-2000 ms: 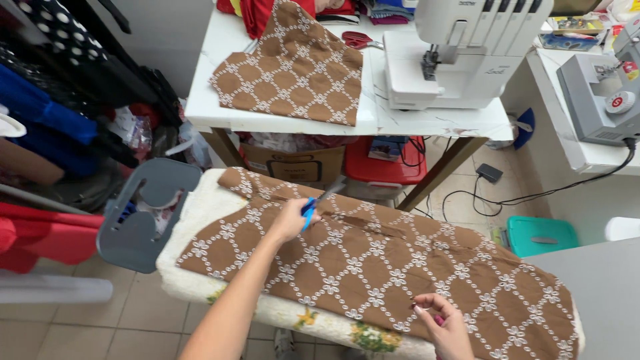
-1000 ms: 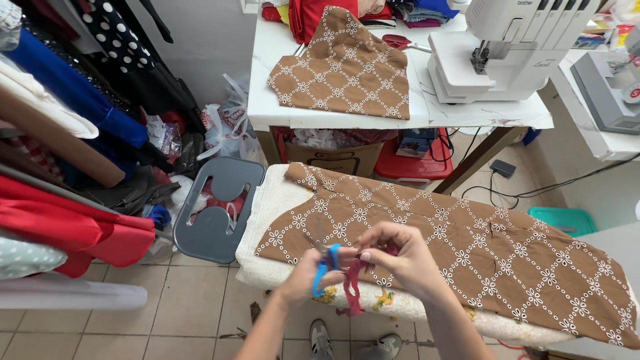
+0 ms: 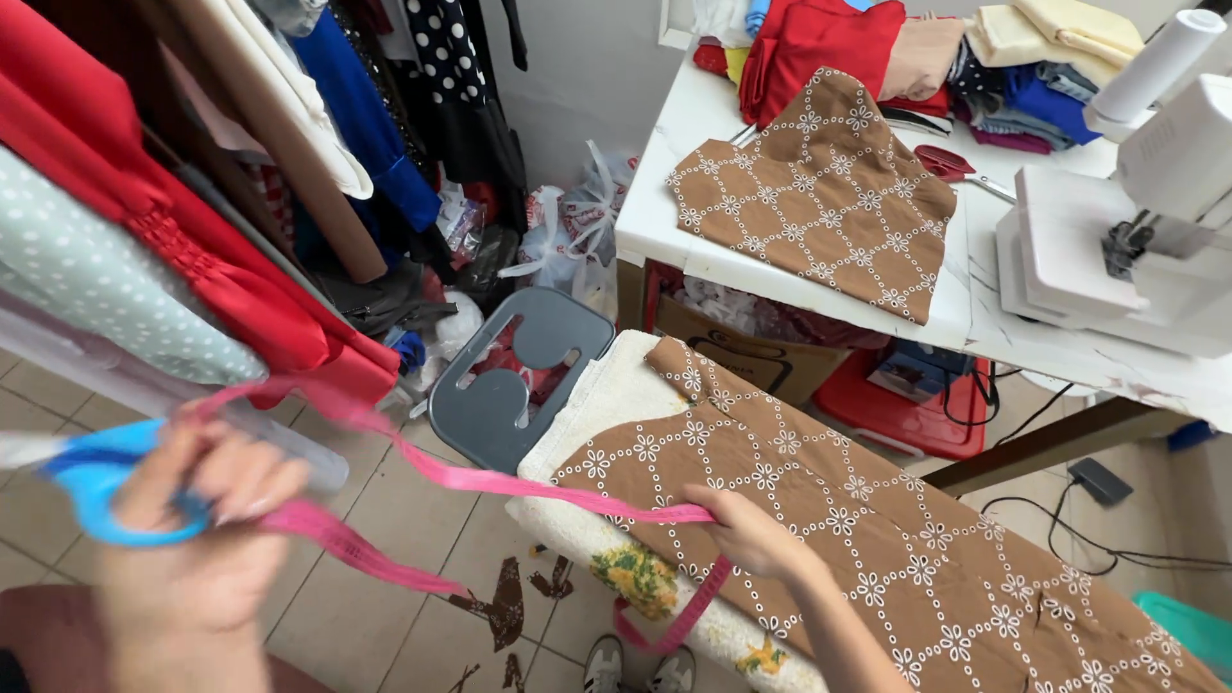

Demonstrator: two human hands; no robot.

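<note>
My left hand (image 3: 217,481), blurred at lower left, holds blue-handled scissors (image 3: 101,476) together with part of a pink measuring tape (image 3: 481,478). The tape runs across to my right hand (image 3: 746,529), which grips it above the near edge of the ironing board; a loop hangs below that hand. Brown fabric with a white floral lattice (image 3: 837,520) lies along the padded ironing board (image 3: 626,366). Another piece of the same brown fabric (image 3: 818,192) rests on the white table.
The white table (image 3: 645,226) also bears red-handled scissors (image 3: 943,164), folded cloths and a white sewing machine (image 3: 1068,250). Garments (image 3: 202,260) hang at left. The board's grey end rest (image 3: 452,404) projects beside plastic bags. Brown scraps (image 3: 507,602) lie on the tiled floor.
One second ago both hands were close together over the board with the tape bunched. Now my left hand is out to the left and the tape is stretched between them. The view has swung left.
</note>
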